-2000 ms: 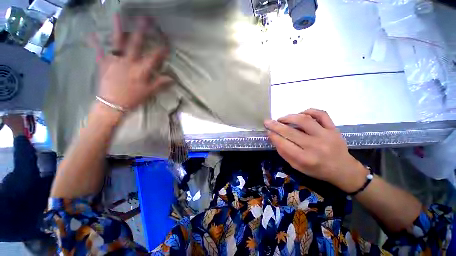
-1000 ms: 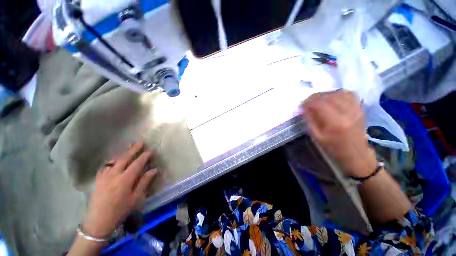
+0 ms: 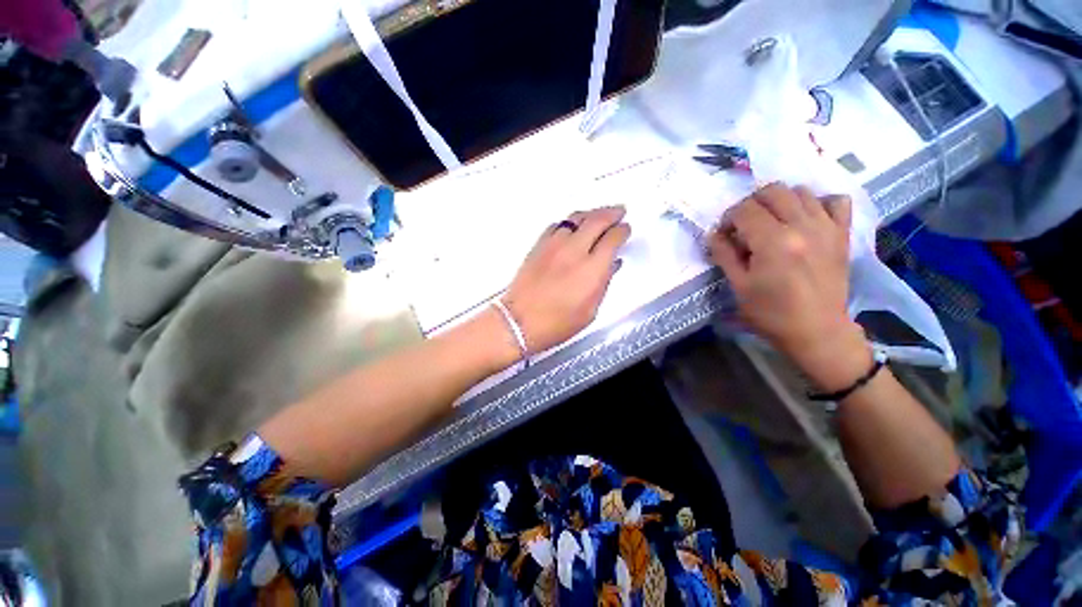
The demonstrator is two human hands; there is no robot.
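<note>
My left hand [image 3: 572, 275] lies on the white table [image 3: 475, 243], fingers curled and pointing right; whether it holds anything cannot be told. My right hand [image 3: 785, 255] is at the table's right part, its fingers bent down at the clear plastic bag [image 3: 679, 211]; the fingertips are partly hidden, so a grip cannot be told. The olive-khaki cloth [image 3: 255, 344] lies at the left, below the sewing machine head [image 3: 267, 113], and hangs over the table's left side. No hand touches it.
A phone [image 3: 498, 83] is strapped to the machine. Dark and red thread snips [image 3: 721, 155] lie beyond my right hand. A white carrier bag [image 3: 902, 311] hangs at the right by a blue crate [image 3: 1023, 385]. A measuring tape [image 3: 570, 365] runs along the front edge.
My left hand has left the cloth and moved right across the table, near my right hand. My right hand stays at the right side. The view has shifted slightly.
</note>
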